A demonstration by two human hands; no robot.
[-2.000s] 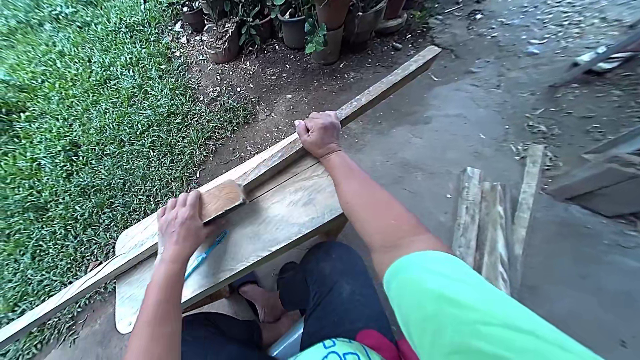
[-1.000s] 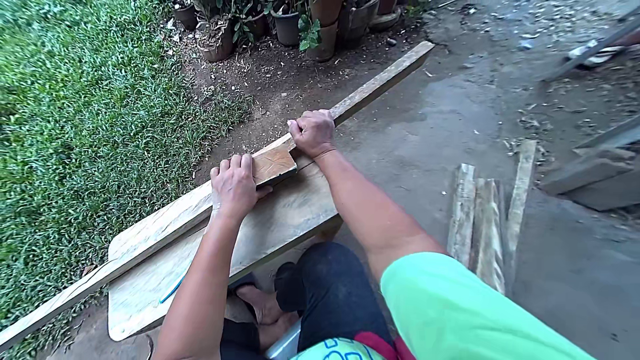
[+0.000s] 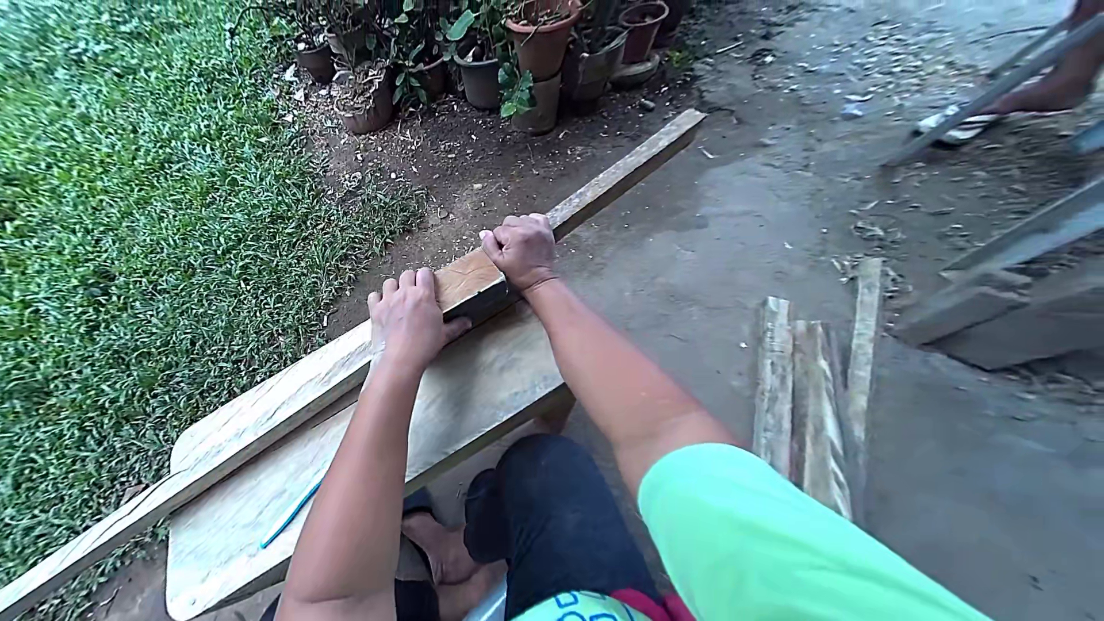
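Observation:
A long wooden batten (image 3: 285, 412) lies diagonally along a wooden bench top (image 3: 474, 388) with rounded corners, and both its ends reach past the bench. My left hand (image 3: 410, 315) grips a flat wooden block (image 3: 468, 280) that rests on the batten, fingers over its top and thumb along its near side. What is on the block's underside is hidden. My right hand (image 3: 522, 248) is closed around the batten, close against the block's far end. A thin blue cord or strip (image 3: 291, 517) lies on the bench near my left forearm.
Several rough wood strips (image 3: 811, 405) lie on the concrete at the right. Potted plants (image 3: 479, 73) stand beyond the bench, and grass is at the left. A co-worker's foot in a slipper (image 3: 957, 125) and some timber pieces (image 3: 975, 306) are at the right edge.
My left hand and the block have moved up along the batten, toward my right hand, which keeps its hold. A co-worker's foot now shows at the upper right.

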